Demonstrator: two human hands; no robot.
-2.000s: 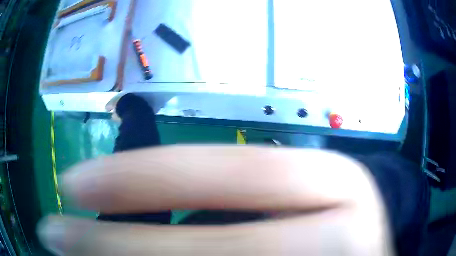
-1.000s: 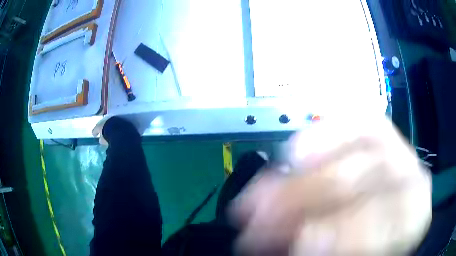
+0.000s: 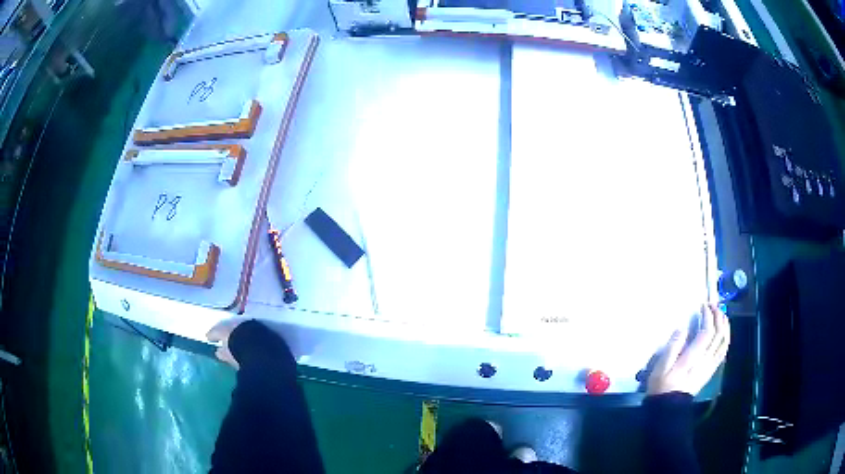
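The white machine table (image 3: 417, 359) lies in front of me, its top glaring white. My left hand (image 3: 223, 341) is at the left part of its front edge, mostly hidden by a dark sleeve, so its fingers are unclear. My right hand (image 3: 690, 356) rests empty at the front right corner, fingers extended, beside a red mushroom button (image 3: 598, 380). Two dark round buttons (image 3: 486, 370) sit further left, and another is partly visible by the right hand. A slim orange-red and black screwdriver (image 3: 282, 268) and a black block (image 3: 334, 237) lie on the table's left part.
Two white areas marked "P8" (image 3: 167, 205), with orange-brown and white bars, are at the left. The machine head (image 3: 519, 26) is at the far side. Black mats (image 3: 788, 148), one with small parts, lie at the right. A round gauge (image 3: 734, 283) is by the right edge.
My right hand has moved from close before the camera to the table's front right corner. The view now reaches further, showing the machine head. My left hand stays at the front edge.
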